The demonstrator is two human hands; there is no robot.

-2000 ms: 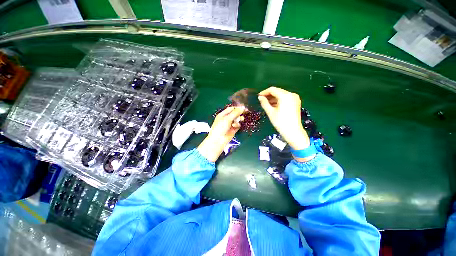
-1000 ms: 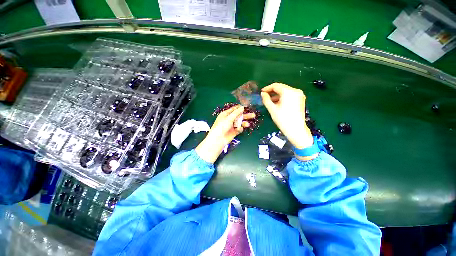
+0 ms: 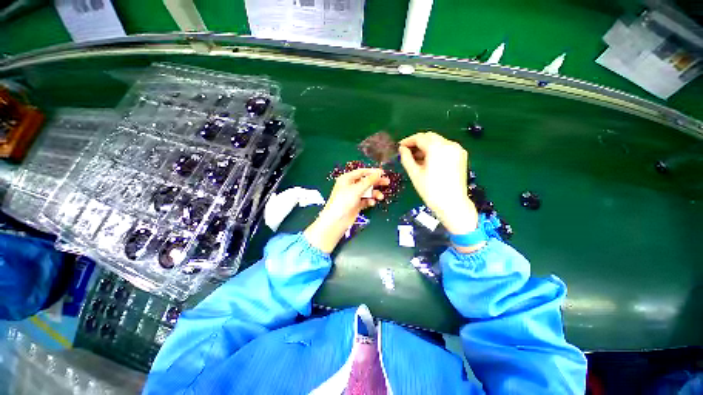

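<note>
A small clear plastic bag point(image 3: 378, 146) with a reddish-brown look is held above the heap of tiny red-brown parts point(image 3: 391, 187) on the green surface. My left hand point(image 3: 351, 202) pinches the bag's lower end, where a small white patch shows at the fingers. My right hand point(image 3: 437, 173) is at the bag's right side with thumb and forefinger together; it seems to pinch the bag's edge. The heap is partly hidden by my left fingers and the bag. A blue band is on my right wrist.
Stacked clear blister trays point(image 3: 177, 177) with black discs lie left. A white sheet point(image 3: 291, 202) lies beside them. Small bags with white labels point(image 3: 406, 236) lie near me. Black round parts point(image 3: 529, 200) lie right. A metal rail point(image 3: 308, 58) runs behind. Blue-clothed people show at the edges.
The bag has changed shape and hangs over the heap more upright than a second ago. Both hands have barely moved. The loose black parts at right have shifted slightly left.
</note>
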